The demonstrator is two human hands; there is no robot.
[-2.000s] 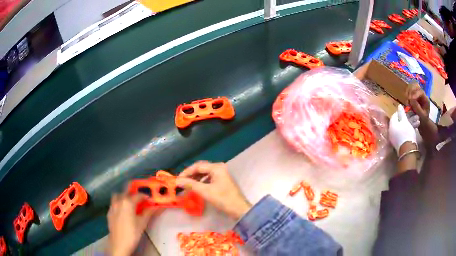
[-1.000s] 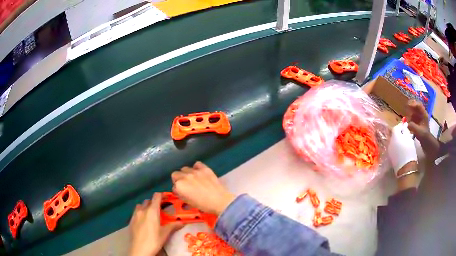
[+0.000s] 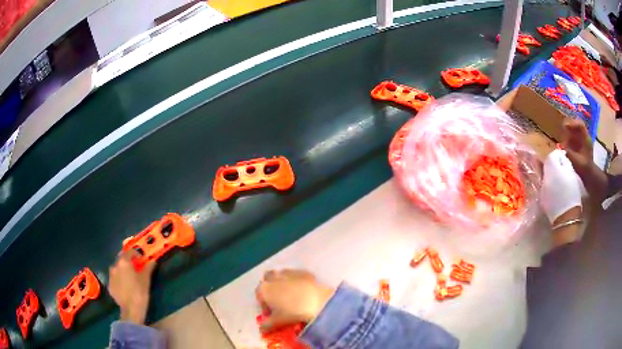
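An orange controller shell (image 3: 162, 238) lies tilted on the green belt (image 3: 327, 102) at lower left. My left hand (image 3: 129, 286) is at its near-left end, fingers touching it; whether they grip it is hard to tell. My right hand (image 3: 292, 297) is over the pile of small orange pieces (image 3: 283, 335) at the bottom, fingers curled down. A bit of orange shows at its fingertips, and my hand and sleeve hide part of the pile. Several loose orange pieces (image 3: 448, 290) lie on the pale bench (image 3: 348, 238) right of my right hand.
More shells (image 3: 252, 178) lie along the belt. A clear-pinkish bag (image 3: 436, 157) of orange pieces stands at the right. Beyond it are a cardboard box (image 3: 539, 112), a blue tray (image 3: 592, 102) and a neighbour's white-gloved hand (image 3: 560, 184). A white post (image 3: 506, 48) rises by the belt.
The shell that was between both hands above the bench now lies on the belt at my left hand. My right hand has moved down to the pile. The nearby belt shell has shifted left.
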